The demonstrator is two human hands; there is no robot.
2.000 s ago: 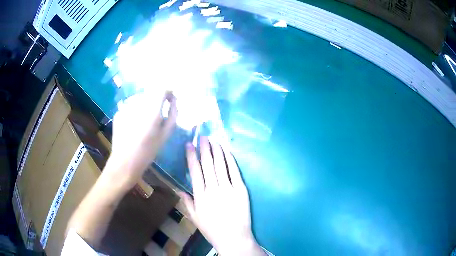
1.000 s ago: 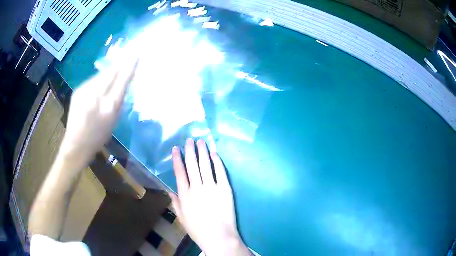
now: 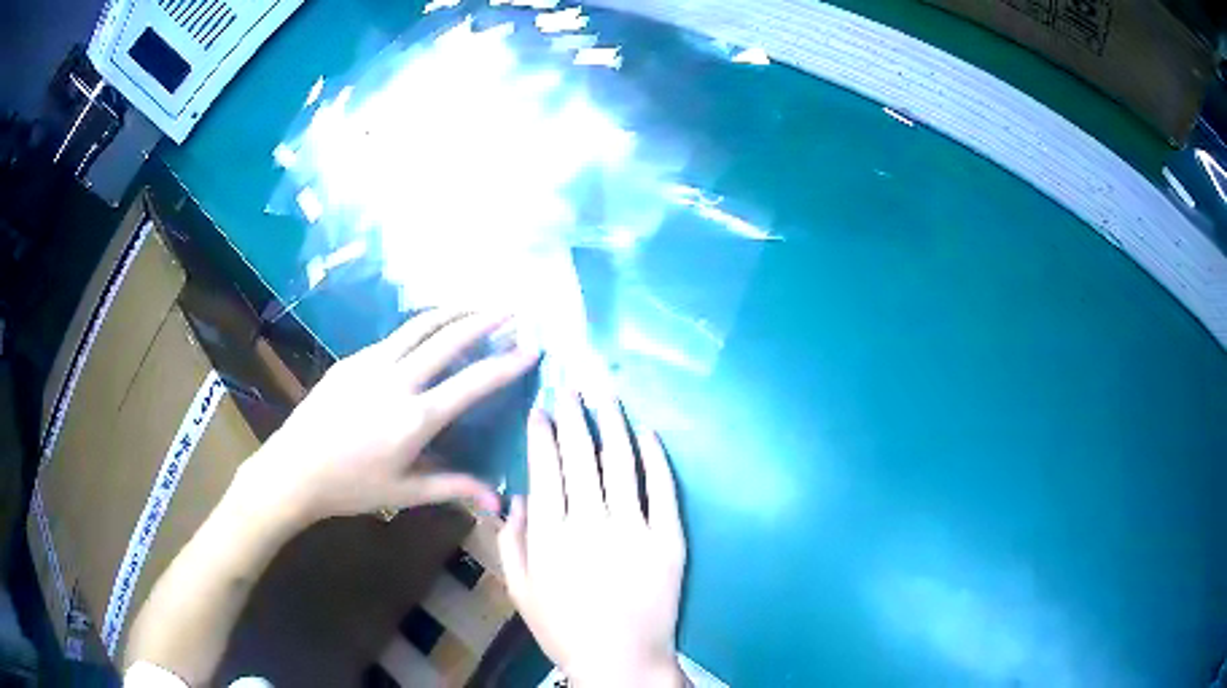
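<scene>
A clear plastic film lies on the green bench mat, partly lost in a strong white glare. My right hand lies palm down near the bench's front edge, its fingers stretched forward onto the film's near part. My left hand is just left of it over the bench edge, thumb and fingers spread, with nothing visible in it. Small white scraps lie around the glare's far and left sides.
A long pale ridged band runs across the back. Brown cartons stand at the back right and below left of the bench. A white slotted box is at the far left.
My left hand moved left and away over the glare, then came back toward the near edge beside my right hand, its fingers now spread. My right hand stayed flat on the bench.
</scene>
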